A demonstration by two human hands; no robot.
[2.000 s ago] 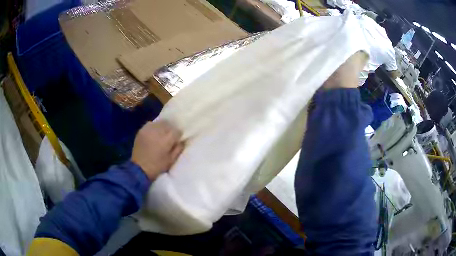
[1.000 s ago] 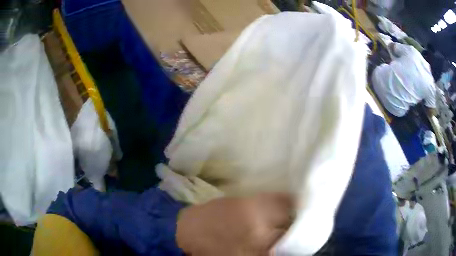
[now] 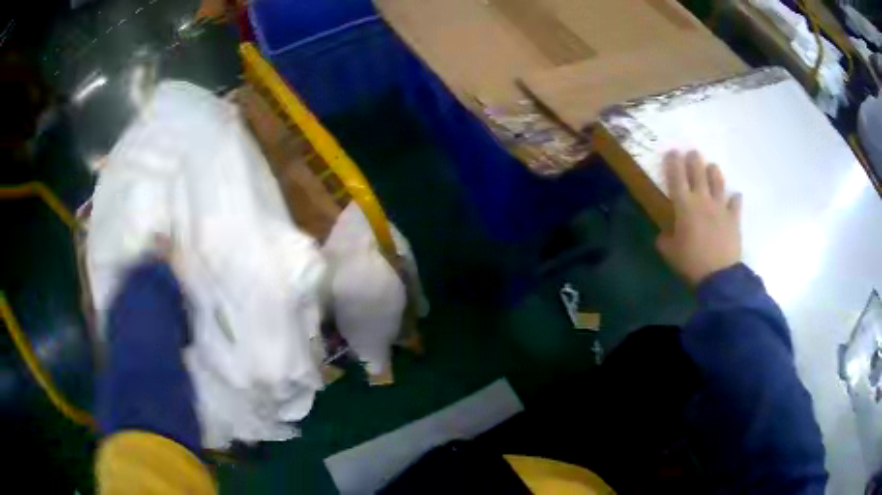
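A heap of white cloth pieces (image 3: 242,280) lies on the trolley with yellow rails (image 3: 324,145) at the left. My left hand (image 3: 162,247) is blurred and mostly hidden at the heap's left part, at the end of the blue sleeve; whether its fingers grip cloth cannot be told. My right hand (image 3: 701,215) rests on the edge of the white table (image 3: 774,174) at the right, palm down, fingers spread, holding nothing.
A brown cardboard sheet (image 3: 619,43) with taped edges adjoins the table. A blue bin (image 3: 319,24) stands behind the trolley. White cloth (image 3: 363,295) hangs at the trolley's near side. A pale flat strip (image 3: 426,440) and small scraps (image 3: 580,311) lie on the green floor.
The view has swung left to the trolley. The white cloth piece held by both hands is out of them. My left hand has moved onto the heap; my right hand is on the table edge.
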